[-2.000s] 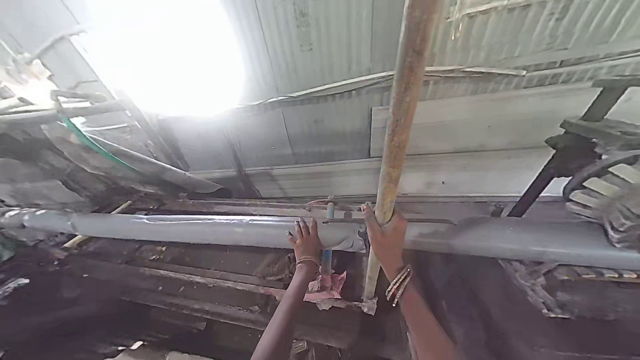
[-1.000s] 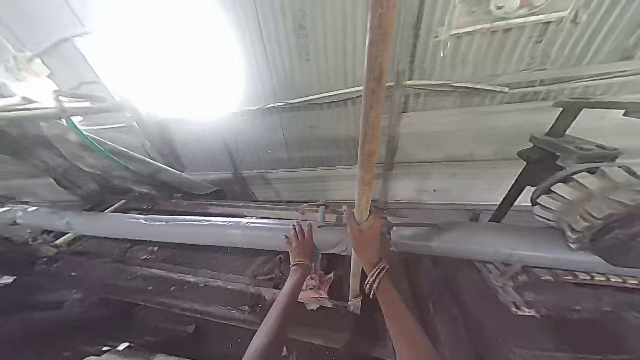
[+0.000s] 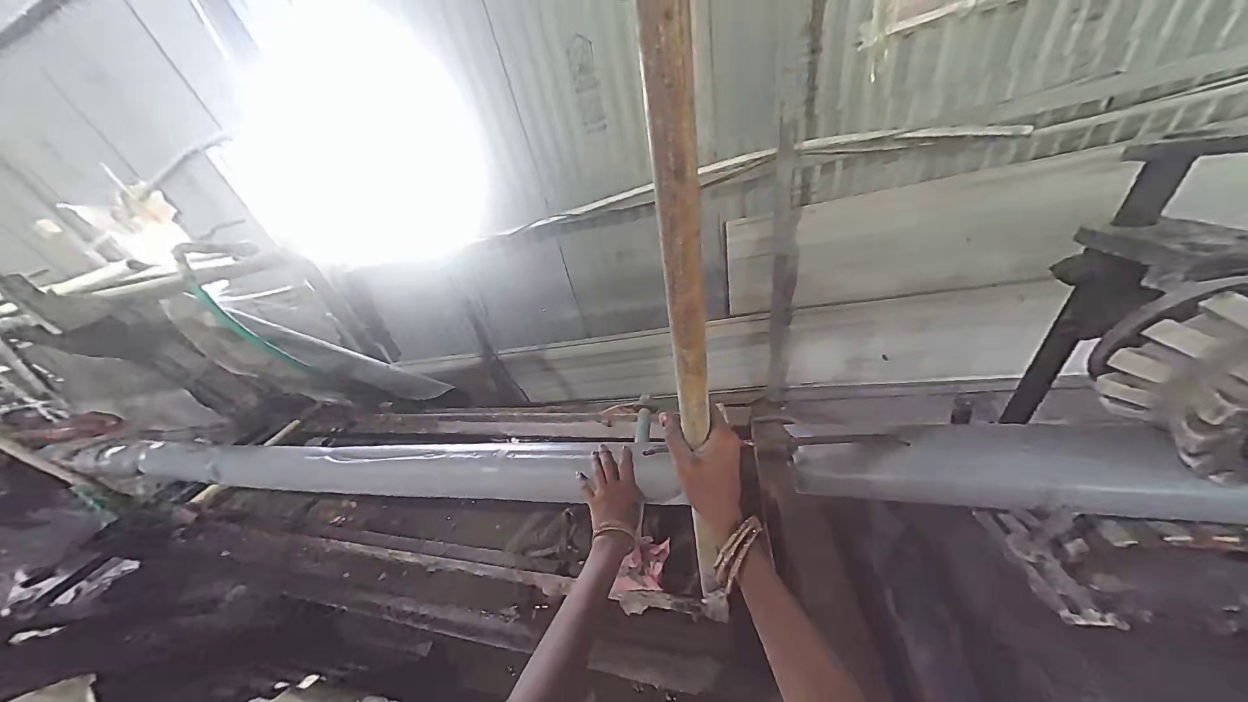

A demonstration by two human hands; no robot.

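Observation:
A long grey pipe or roller (image 3: 390, 468) with a shiny surface runs across the view from left to right. My left hand (image 3: 612, 492) lies on it near the middle, palm down, fingers spread. Just to the right, my right hand (image 3: 709, 468) is wrapped around a rusty, upright metal pole (image 3: 680, 214), which rises out of view at the top and reaches down past the grey pipe. A short bluish rod (image 3: 643, 424) stands behind my left hand. Below it a pink rag or scrap (image 3: 643, 567) hangs. Both my wrists wear bangles.
A ribbed wheel or gear (image 3: 1185, 375) on a dark metal frame (image 3: 1048, 361) stands at the right. Dark rails (image 3: 439, 570) lie below the grey pipe. A green strip (image 3: 249, 336) and heaped scraps are at the left. Behind rises a corrugated sheet wall (image 3: 585, 107).
Both hands keep their places, the left on the grey pipe and the right around the pole. The pole's top leaned right two seconds ago and now leans slightly left.

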